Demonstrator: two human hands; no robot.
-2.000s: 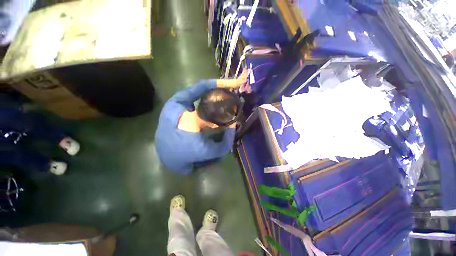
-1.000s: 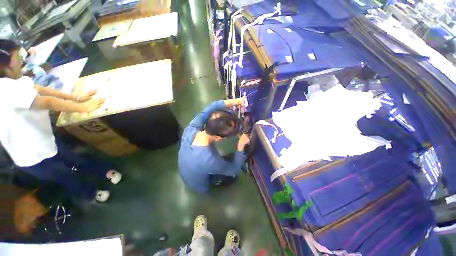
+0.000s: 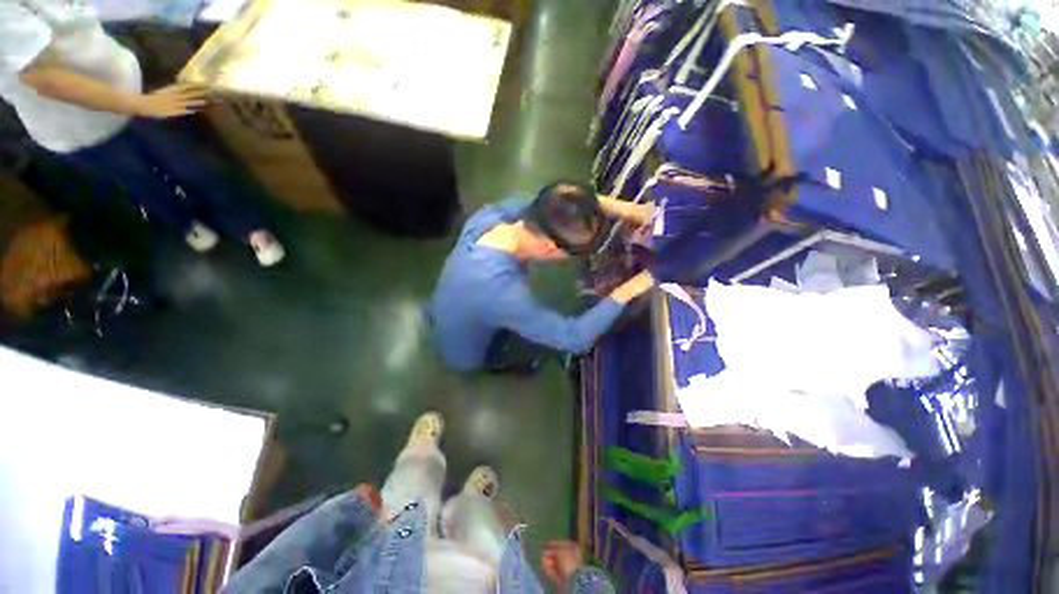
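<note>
My left hand (image 3: 369, 499) is small and mostly hidden at the end of a denim sleeve, near my thigh. My right hand (image 3: 563, 560) is at the bottom edge, fingers partly curled, beside the stacks. What either holds cannot be made out. A blue bundle (image 3: 128, 555) lies on the white table (image 3: 128, 429) at lower left, with a pale pink strip (image 3: 192, 527) running from it towards my left sleeve. At right, blue bundles (image 3: 801, 505) with tan edges are stacked, with green ties (image 3: 650, 466) at their side.
A crouching person in blue (image 3: 494, 290) reaches to the stack side ahead. A white crumpled heap (image 3: 801, 360) tops the stacks. A worn table (image 3: 360, 58) stands upper left, with a person in white (image 3: 76, 75) beside it. Pale strips hang upper right.
The view has shifted, bringing the blue bundle on the white table, my denim sleeves and my hands into clearer sight. The crouching person's lower arm now reaches out to the stack.
</note>
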